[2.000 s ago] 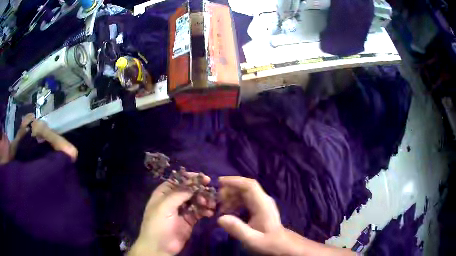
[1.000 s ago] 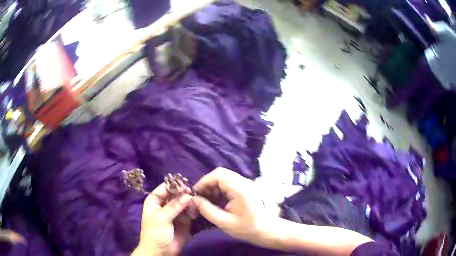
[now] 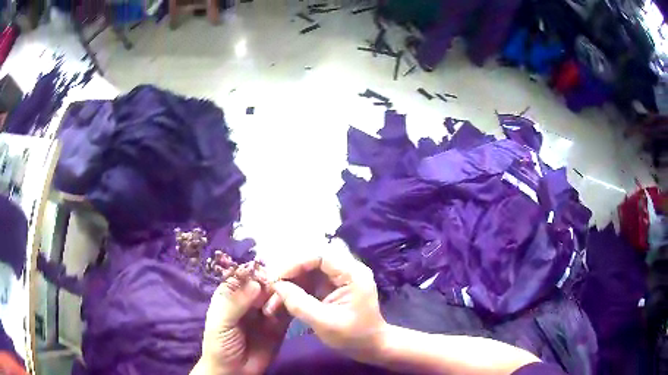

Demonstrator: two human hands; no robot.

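A knobbly brown cluster on thin stems point(image 3: 225, 265) is held in front of me, low and left of centre, over purple cloth. One clump of it sticks up to the left. My left hand point(image 3: 238, 322) pinches the cluster between thumb and fingers. My right hand point(image 3: 329, 304) touches its right end with thumb and forefinger closed at the stem. Whether a loose bit is between those fingertips is too small to tell.
Purple cloth heaps lie at left point(image 3: 157, 161) and right point(image 3: 476, 220), the right one with white bands. Pale floor point(image 3: 293, 124) with dark scraps runs between them. A white table edge point(image 3: 44, 183) is at far left. A red object point(image 3: 639, 216) is at the right edge.
The view has turned right, away from the orange-red carton and the sewing table, towards the floor and right-hand heap. My right hand has closed from apart onto the cluster's end.
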